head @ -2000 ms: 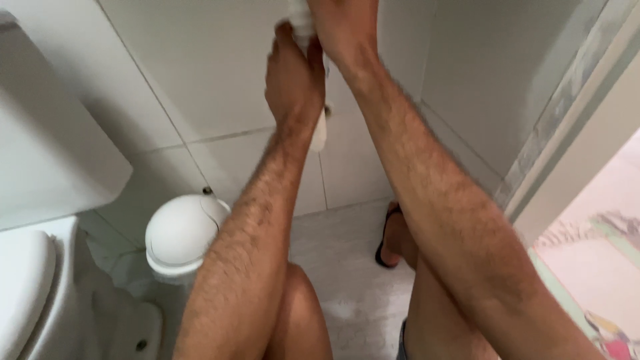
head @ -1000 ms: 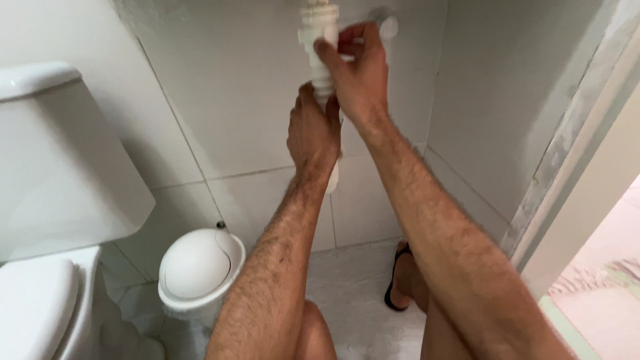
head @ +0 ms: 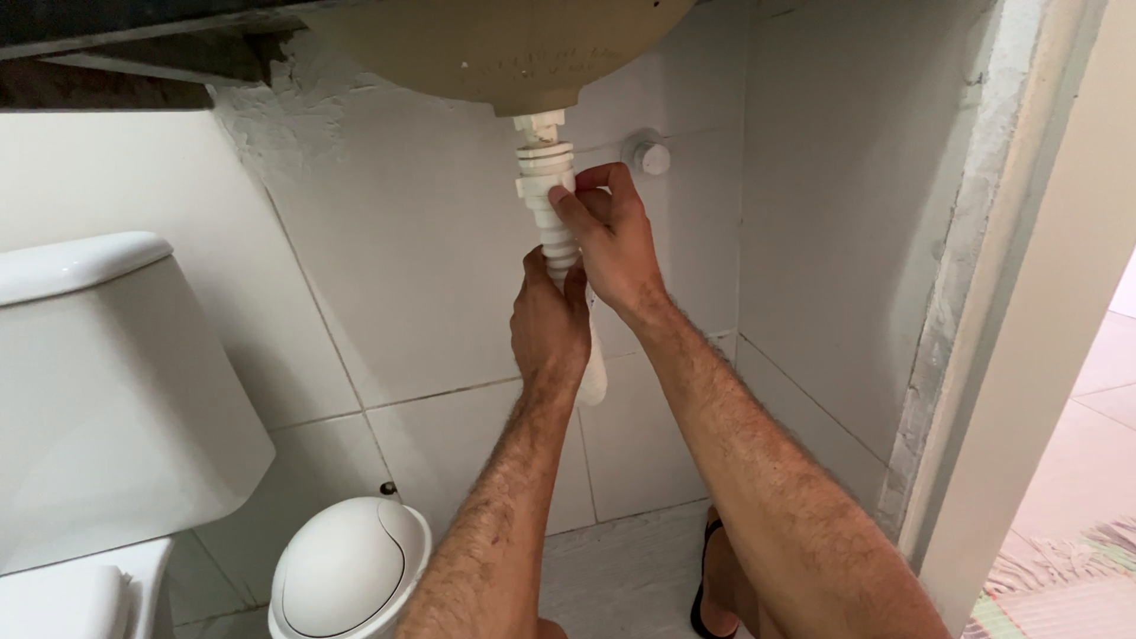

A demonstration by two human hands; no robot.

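A white corrugated plastic drain hose (head: 557, 232) hangs upright from the drain outlet (head: 540, 126) beneath a beige sink basin (head: 506, 53). Its white ribbed coupling nut (head: 543, 185) is pinched by my right hand (head: 617, 240), thumb in front and fingers behind on the right side. Just below, my left hand (head: 552, 328) is wrapped around the hose's ribs. The hose's lower bend (head: 593, 377) shows between my forearms; the rest of it is hidden by my hands and arms.
A round metal wall valve or cap (head: 652, 157) sticks out right of the coupling. At the left stand a white toilet tank (head: 124, 399) and a lidded white bin (head: 346, 568). The dark countertop edge (head: 177, 22) is overhead; a door frame (head: 1003, 293) is at the right.
The view has tilted up, bringing the basin into sight. My right hand's fingers have gone from higher up to the coupling nut since two seconds ago; my left hand stays around the hose.
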